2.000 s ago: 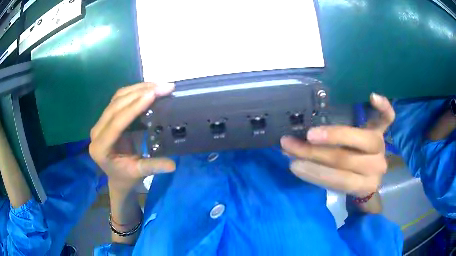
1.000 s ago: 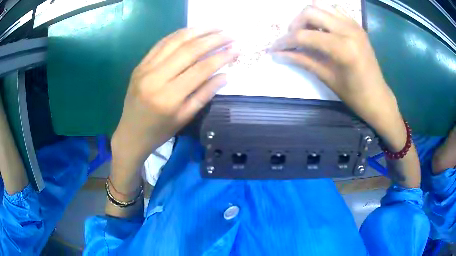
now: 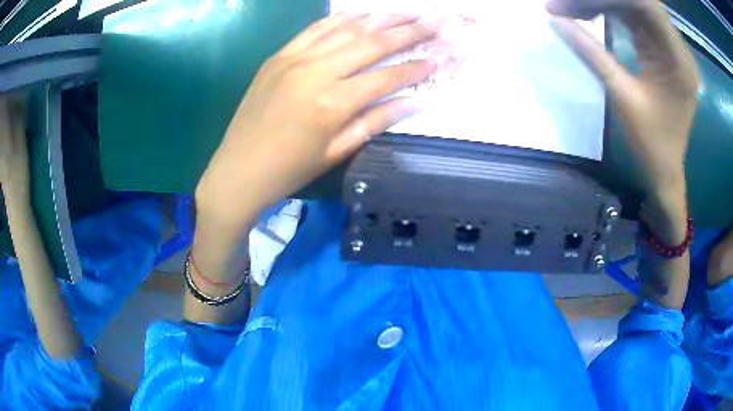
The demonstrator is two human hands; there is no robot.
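A bright white board (image 3: 530,104) lies on the green bench with tiny reddish components (image 3: 438,60) scattered near its left part. My left hand (image 3: 313,104) is spread over the board's left edge, fingertips among the specks; whether it pinches any cannot be told. My right hand (image 3: 643,72) is over the board's right edge, thumb and fingers curled near each other, fingertips at the top of the picture; whether it holds a speck cannot be seen. The dark ribbed fixture (image 3: 482,205) sits at the near bench edge, four openings facing me, untouched.
The green bench top (image 3: 177,104) extends on both sides. A grey rail (image 3: 48,60) and a panel edge (image 3: 60,193) stand at the left. A person's forearm (image 3: 40,265) shows at far left, and a blue sleeve (image 3: 719,281) at far right. Silver rails curve across the upper right.
The fixture, first held in both hands, now rests at the bench edge. Since a second ago my right hand has moved right and away from the specks, while my left hand has moved further over the board.
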